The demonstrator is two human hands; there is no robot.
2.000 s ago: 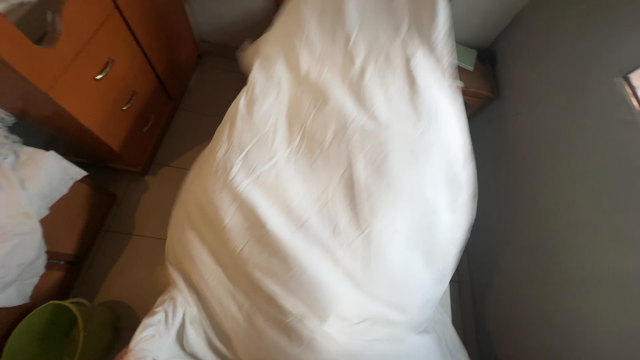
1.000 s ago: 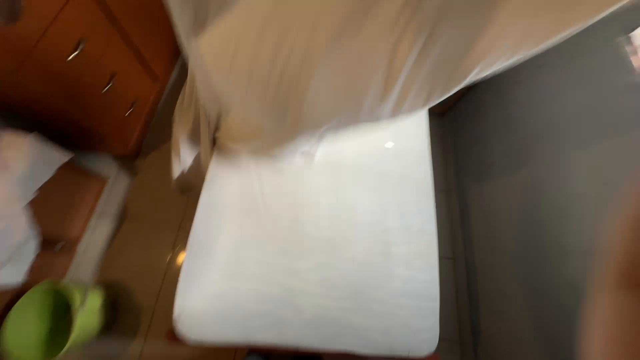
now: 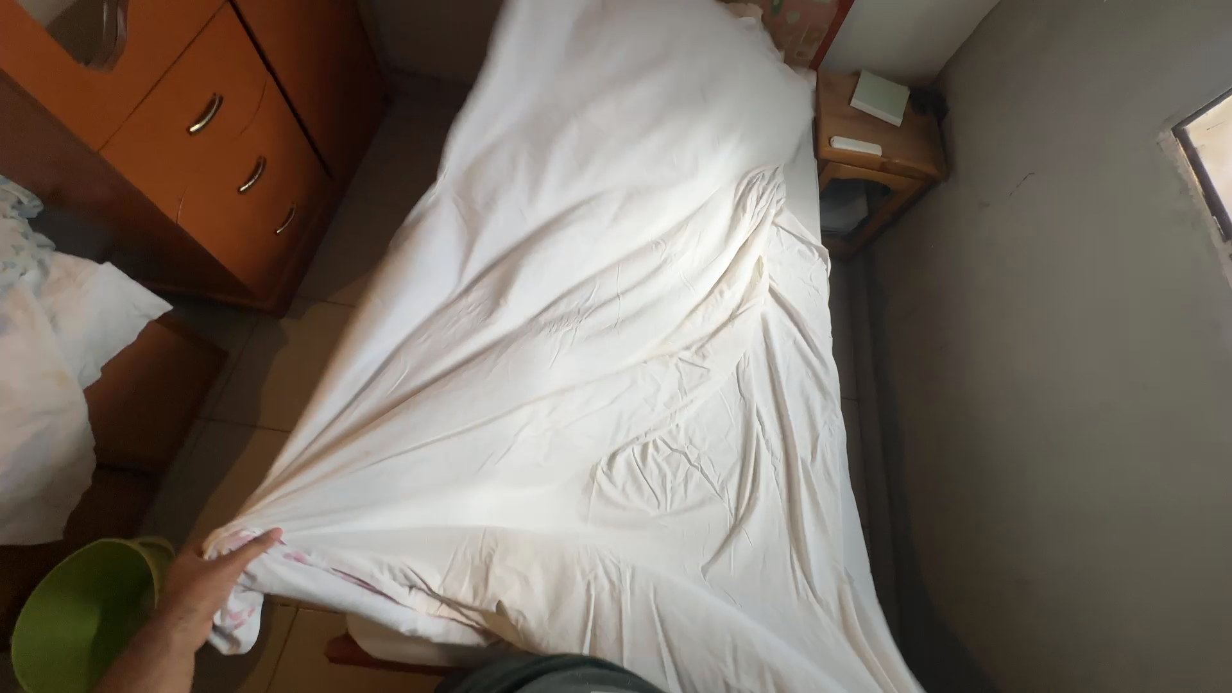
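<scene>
A wrinkled white bed sheet (image 3: 577, 385) lies spread over the bed, bunched in folds along its right half. My left hand (image 3: 217, 577), at the lower left, grips a gathered corner of the sheet, where a pink pattern shows on the fabric. From that corner the cloth is pulled taut in long creases toward the far right. Part of the mattress (image 3: 409, 643) shows under the near edge, above a reddish bed frame (image 3: 371, 656). My right hand is out of view.
An orange-brown wooden cabinet with drawers (image 3: 207, 144) stands at the upper left. A green bucket (image 3: 82, 611) is beside my left hand. A wooden nightstand (image 3: 881, 154) with a book on it stands between the bed's far end and the gray wall (image 3: 1059, 385).
One second ago the sheet was lifted over the far part of the bed, baring the white mattress. Now it has come down over the bed, and my left hand has come into view holding its corner.
</scene>
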